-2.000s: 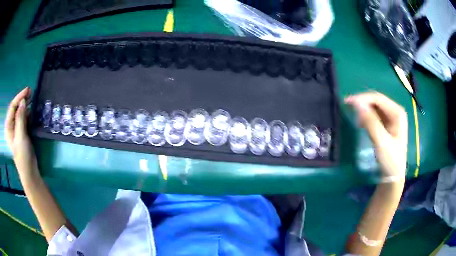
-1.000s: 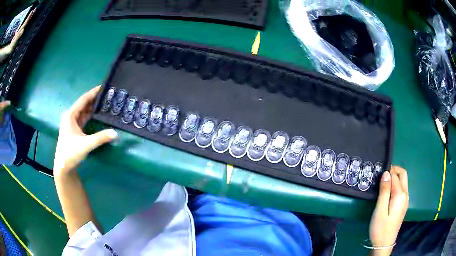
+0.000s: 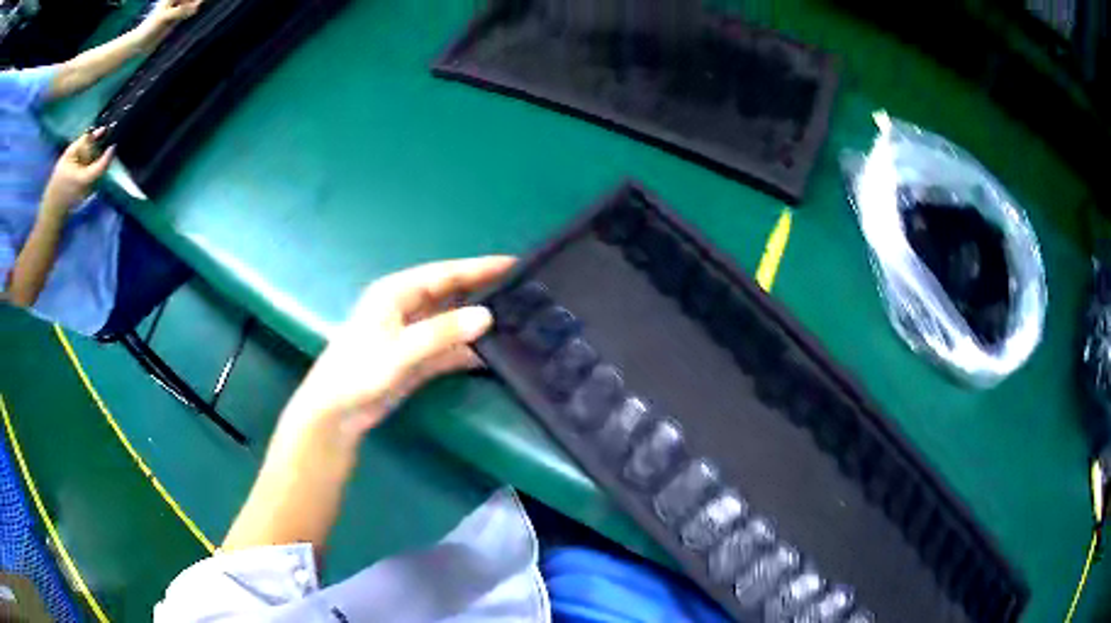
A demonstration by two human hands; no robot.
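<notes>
The foam-lined parts tray [image 3: 755, 408] slants from upper middle down to the bottom right, where the picture's edge cuts it off. Clear oval plastic housings [image 3: 654, 454] stand in a row along its near long edge. Dark ovals or slots line the far long edge. My left hand [image 3: 402, 347] grips the tray's upper left corner, thumb on the rim and fingers behind and under it. My right hand is out of the picture.
A wider black tray [image 3: 646, 91] lies beyond on the green table. A clear bag with dark contents [image 3: 962, 262] is at the right. At the upper left, a person's hands [image 3: 79, 170] touch stacked black trays [image 3: 213, 91]. Yellow tape [image 3: 772, 250] marks the mat.
The view has turned left. The tray has swung steeply, its left end up and right end down. The left hand has taken hold of it; the right hand, on the tray's right end a second ago, has left view.
</notes>
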